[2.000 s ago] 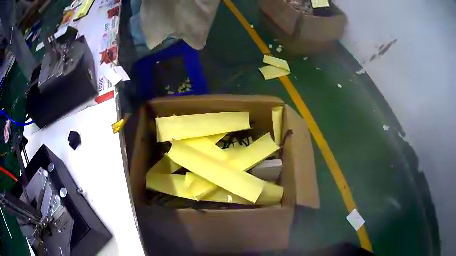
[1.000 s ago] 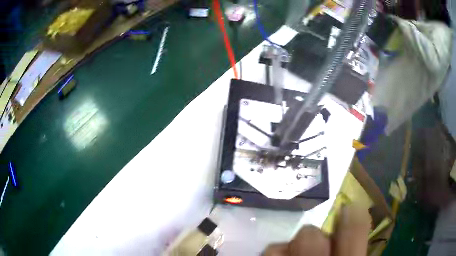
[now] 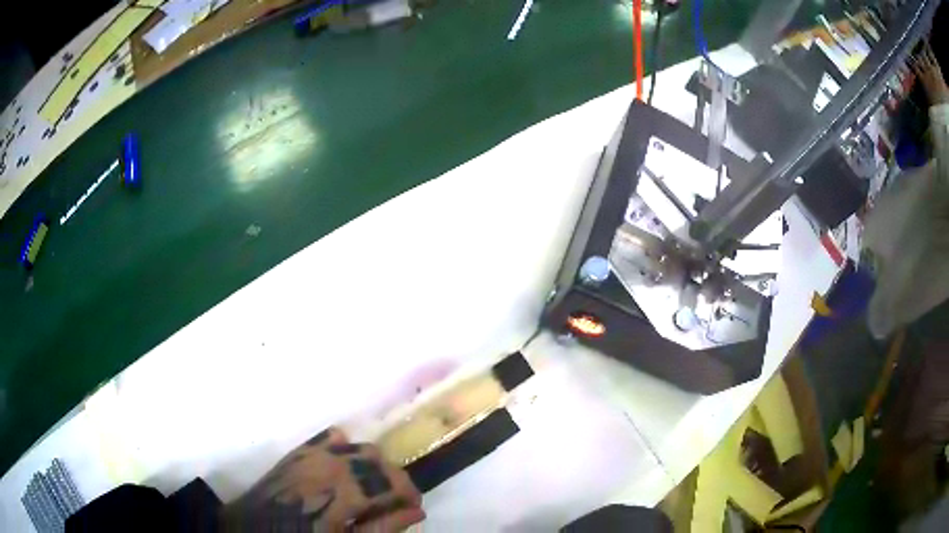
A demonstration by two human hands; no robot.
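The tan-yellow strip jig [image 3: 442, 419] lies taped on the white tabletop, low in the middle of the view. A black block [image 3: 513, 371] sits at its far right end and a longer black strip [image 3: 465, 450] runs along its near side. My left hand [image 3: 328, 489] is low over the jig's left end, back of the hand up, fingers bent. A small dark patch shows at its fingers; I cannot tell whether it is held. My right hand is not in view; a dark shape, possibly a sleeve, shows at the bottom edge.
A black press [image 3: 666, 359] with a metal plate and glowing orange light stands right of the jig. Silver strips [image 3: 52, 498] lie bottom left. The green belt [image 3: 343, 187] carries blue-and-yellow parts [image 3: 130, 161]. A carton with yellow strips [image 3: 775, 416] is at lower right. Another person's arm shows top right.
The view has swung from the floor carton to the tabletop and jig. My left hand has come in at the jig. The hand seen at the bottom right a second ago is gone.
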